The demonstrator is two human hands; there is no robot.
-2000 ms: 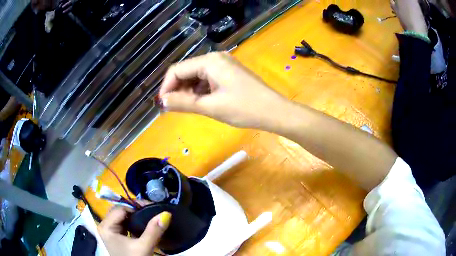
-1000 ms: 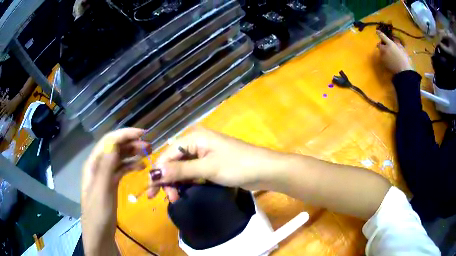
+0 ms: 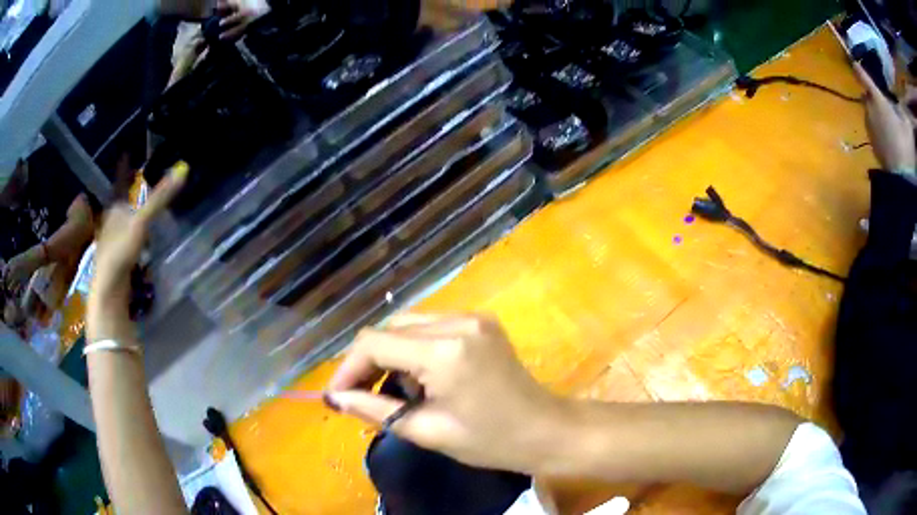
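My right hand (image 3: 473, 387) is closed over the black inner housing (image 3: 432, 481). A small dark tool (image 3: 406, 410) sits in its curled fingers, and a thin pinkish strand (image 3: 300, 395) extends left from its pinched fingertips. My left hand (image 3: 126, 236) is raised at the left beside the trays, slightly blurred, with fingers apart and nothing visible in it. The white body (image 3: 531, 501) and an antenna (image 3: 609, 506) show at the bottom edge, mostly cut off or behind my right arm. The housing's opening is hidden.
Stacked clear trays (image 3: 402, 166) stand beyond the bench, with black head assemblies (image 3: 565, 136) in one. A forked pigtail cable (image 3: 749, 233) lies on the orange bench (image 3: 623, 302). Another person's dark sleeve (image 3: 885, 332) is at right. A black cable (image 3: 236, 448) lies at lower left.
My left hand has left my right hand and moved up and left. The view has shifted, so the housing sits lower. My right hand still pinches in front of the housing.
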